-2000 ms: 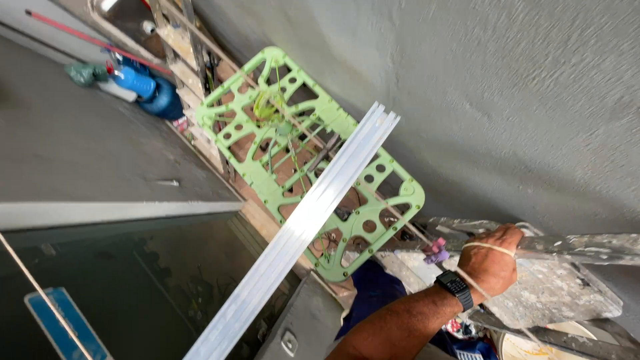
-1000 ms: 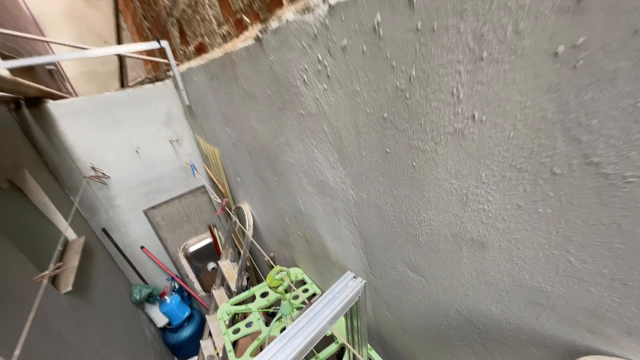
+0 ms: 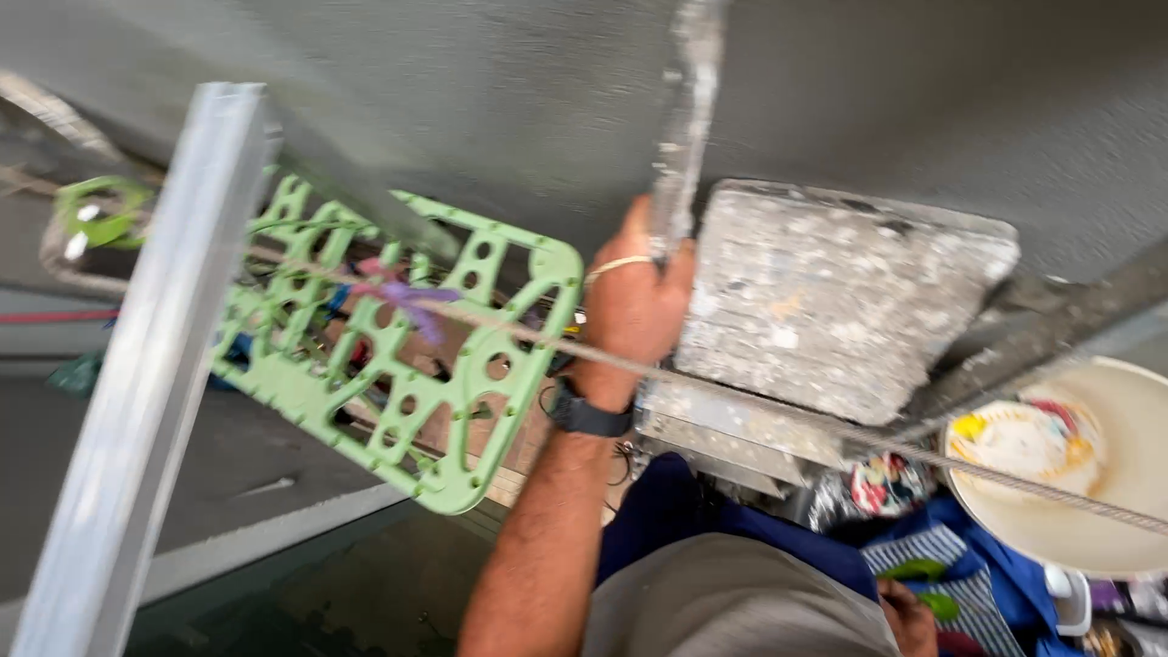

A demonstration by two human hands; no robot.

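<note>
My left hand, with a dark watch and a pale band around it, is closed around a paint-spattered rail, apparently of a stepladder. Beside it lies the ladder's crusted top plate. A long aluminium profile slants through the left side; its lower end and whatever supports it are out of frame. Between profile and hand is a pale green perforated plastic frame. A patch of skin beside my shirt may be part of my right hand, but it is too blurred and hidden to tell.
A taut rope crosses over my left wrist and the green frame, with a purple and pink tie on it. A grey wall runs behind the ladder. At right stand a dark ladder leg and a stained white bucket.
The view swung up to the wall, then back down. Two seconds ago my left hand was at the ladder too. The profile now stands farther left in view, over the green frame's far end.
</note>
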